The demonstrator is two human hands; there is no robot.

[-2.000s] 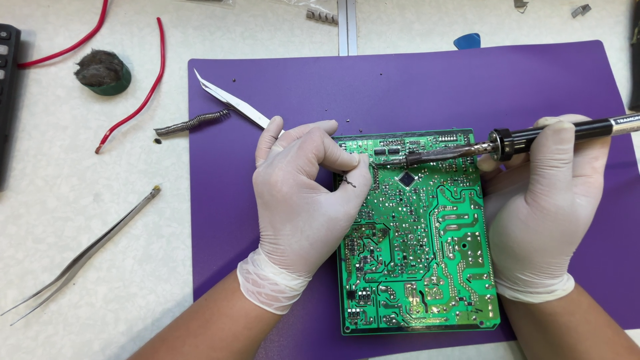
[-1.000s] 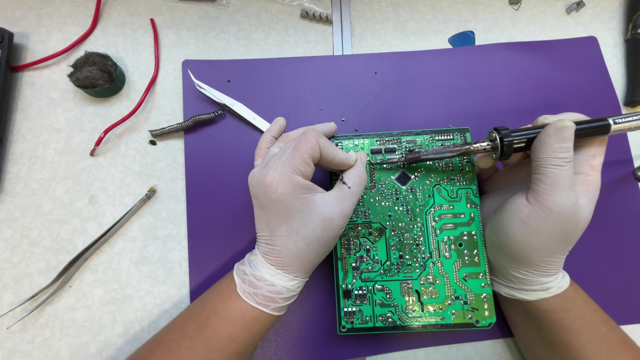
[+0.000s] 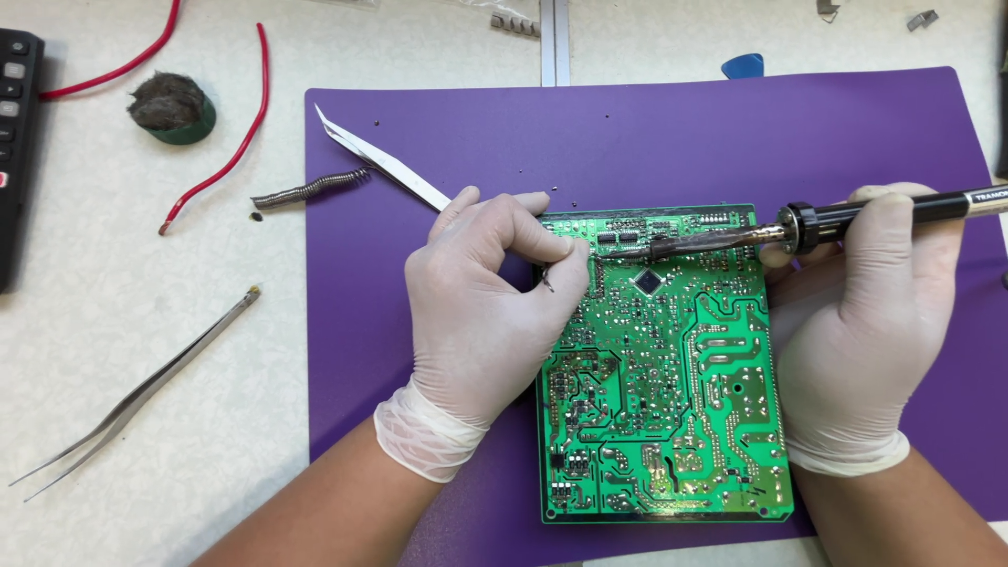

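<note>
A green printed circuit board lies on a purple mat, its soldered side up. My gloved right hand is closed around the black handle of a soldering iron, whose dark barrel points left over the board's upper part. My gloved left hand pinches a thin dark strand, probably solder wire, at the upper left of the board. The iron's tip is close to the pinching fingertips; whether it touches the strand or the board I cannot tell. A square chip sits just below the barrel.
White bent-tip tweezers extend from behind my left hand. Left of it are a coiled metal wire, steel tweezers, red wires, a green tub of dark fibre and a black keypad device. A blue pick lies beyond the mat.
</note>
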